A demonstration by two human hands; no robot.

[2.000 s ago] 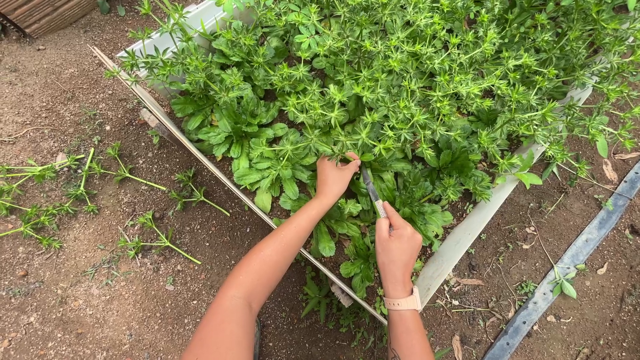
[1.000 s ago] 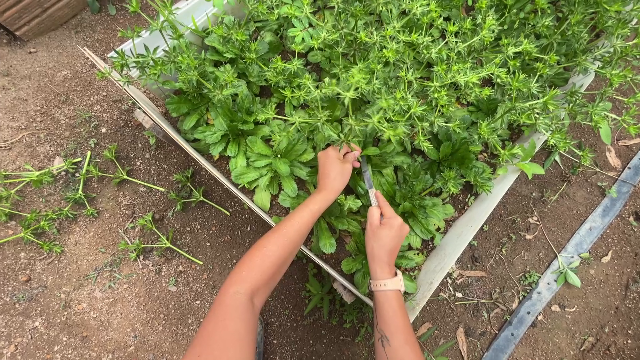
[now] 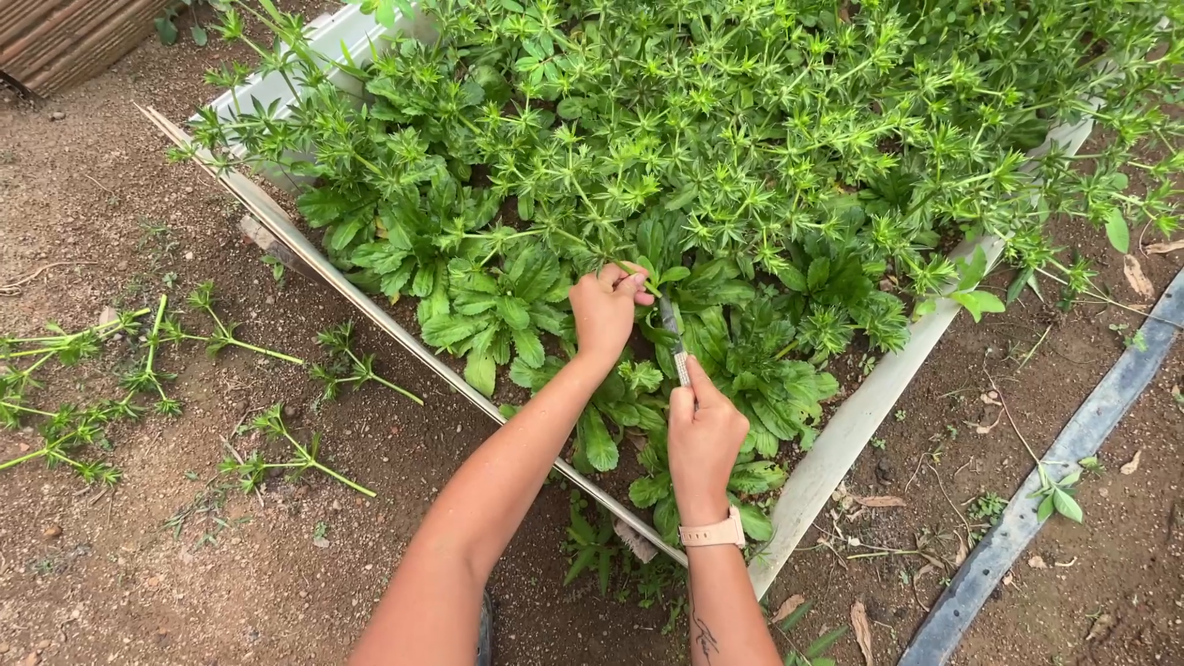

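In the head view, my left hand (image 3: 608, 310) is closed around a green plant stem (image 3: 638, 270) near the middle of the bed. My right hand (image 3: 705, 430), with a pale band at its wrist, grips a knife (image 3: 682, 368) by its light handle. The blade points up among the leaves, just right of my left fingertips; its tip is partly hidden. Spiky green flower stalks (image 3: 638, 190) spread above the hands, and broad toothed leaf rosettes (image 3: 509, 305) grow around them.
Thin pale boards (image 3: 837, 444) edge the bed. Cut spiky stalks (image 3: 310, 458) lie on bare soil at left. A dark perforated strip (image 3: 1017, 536) runs along the ground at right. Ridged brown material (image 3: 69, 37) is at the top left.
A stem now shows clearly between my left fingers. My right hand and the knife moved a little left of where they were two seconds ago.
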